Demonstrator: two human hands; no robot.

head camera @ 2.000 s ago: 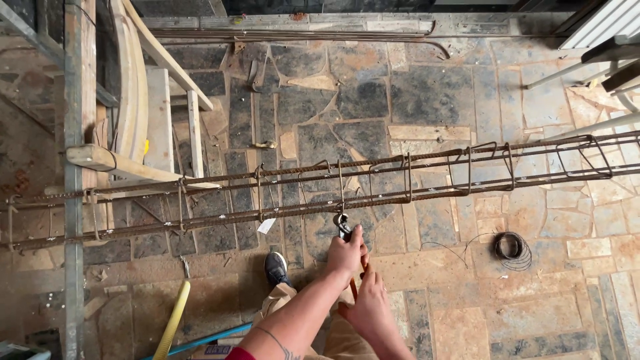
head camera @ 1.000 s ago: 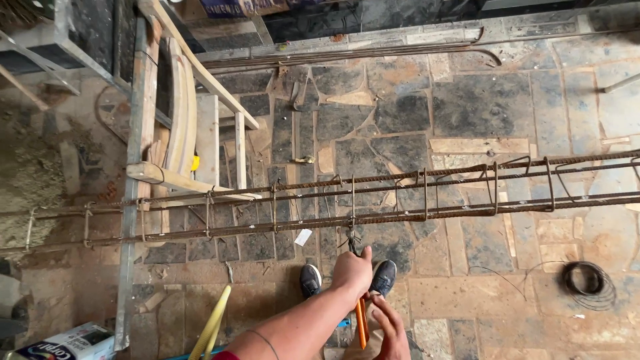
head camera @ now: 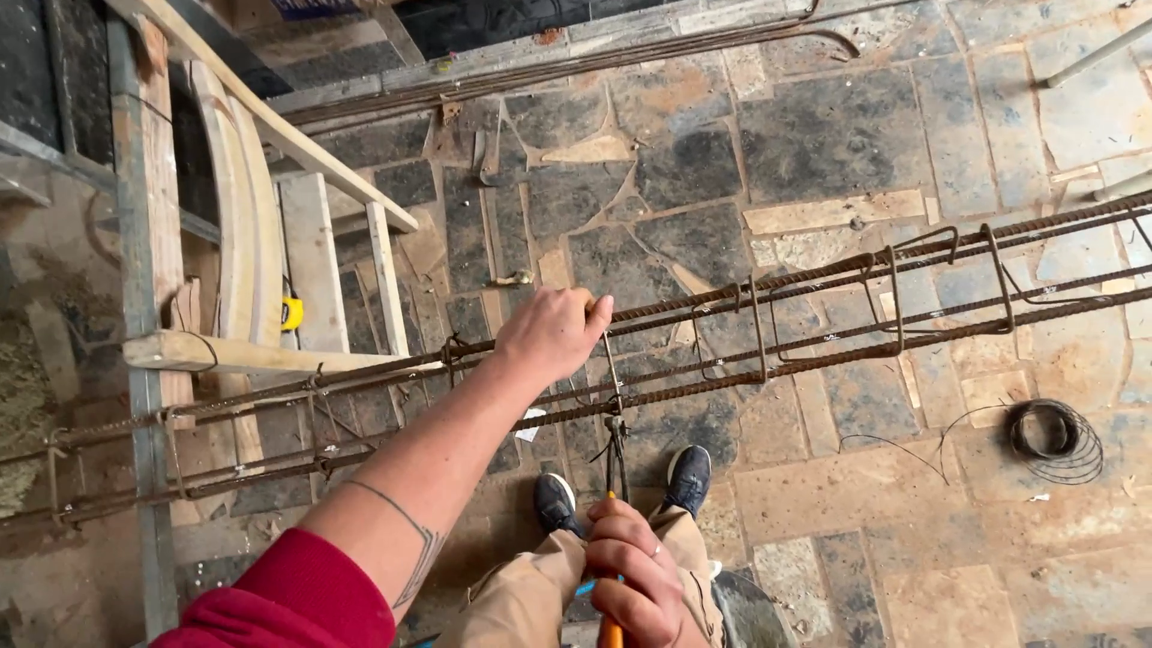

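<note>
A long cage of rusty steel rebar point(head camera: 828, 355) with wire stirrups point(head camera: 765, 333) crosses the view, rising to the right. My left hand point(head camera: 553, 333) is closed over its far upper bar near the middle. Nearer my body, my right hand point(head camera: 634, 567) grips the orange handles of a pair of pliers point(head camera: 615, 468). The pliers' jaws meet tie wire at the near lower bar, where a stirrup crosses it. The palm side of my left hand is hidden.
A coil of thin wire point(head camera: 1048, 432) lies on the stone floor at right. A wooden frame point(head camera: 252, 355) with a yellow tape measure point(head camera: 291, 313) and a metal post point(head camera: 142, 387) stand at left. More long bars point(head camera: 558, 67) lie along the back. My shoes point(head camera: 688, 477) are beneath the cage.
My left hand has left the pliers and moved up onto the far bar of the cage. My right hand stays on the pliers' handles below the cage.
</note>
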